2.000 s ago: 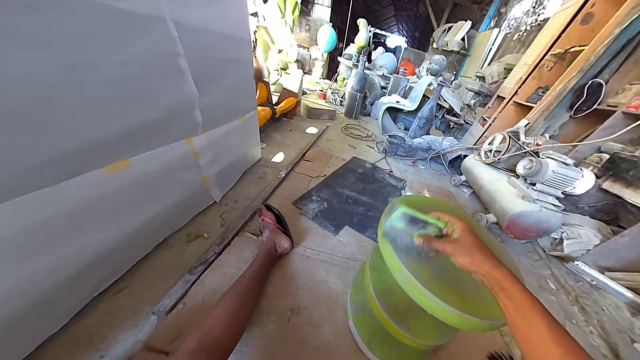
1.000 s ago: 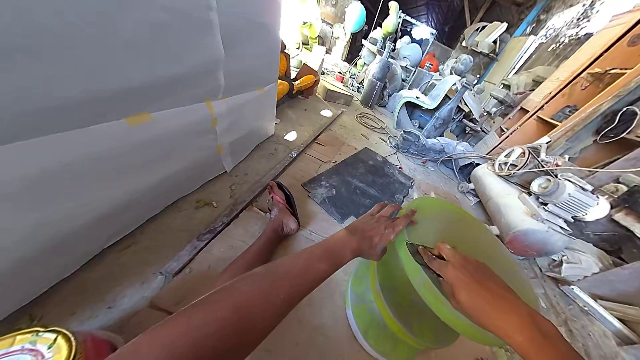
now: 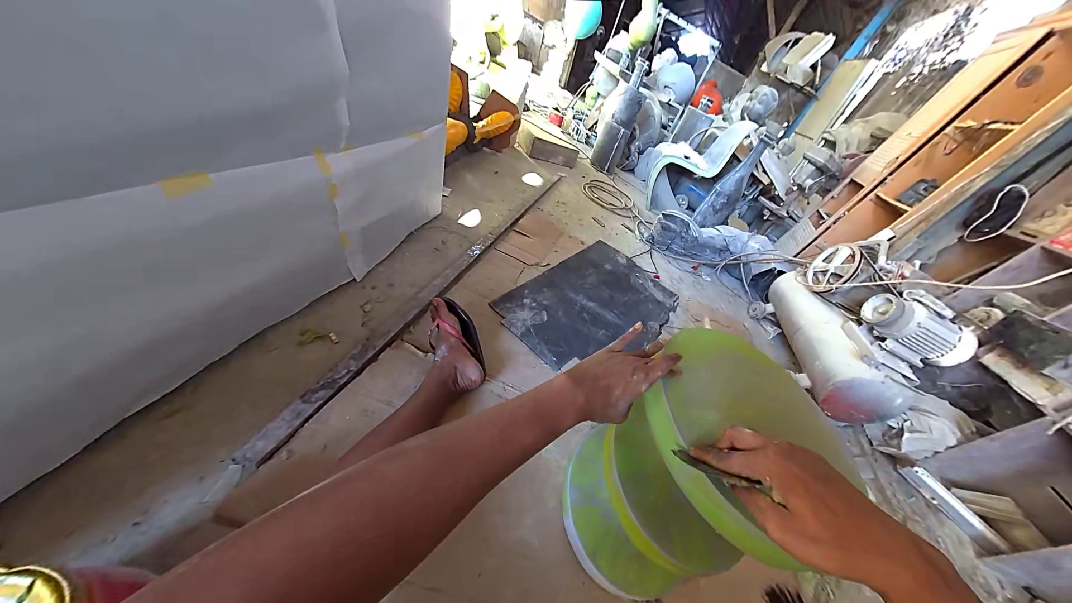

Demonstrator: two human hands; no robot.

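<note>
A green tiered round piece (image 3: 754,385) stands low at the right of centre, its broad disc tilted on top of smaller tiers. My left hand (image 3: 620,377) rests on the disc's upper left rim, fingers spread and holding nothing. On the lower left of the disc, my right hand (image 3: 770,494) presses a thin dark sanding sheet or pad (image 3: 724,476) near the edge; which of the two cannot be told. The fingers of that hand partly hide the sheet or pad.
My foot in a flip-flop (image 3: 459,343) is beside a dark flat sheet (image 3: 590,301). Paper sheeting (image 3: 209,251) hangs at left. An air compressor tank (image 3: 825,352) with an electric motor (image 3: 921,327) lies at right, with cables (image 3: 610,197) and clutter behind. A can (image 3: 33,586) shows at bottom left.
Two seconds ago only my right hand was at the disc, higher up its face. My left hand has since come onto the rim, and my right hand has moved lower.
</note>
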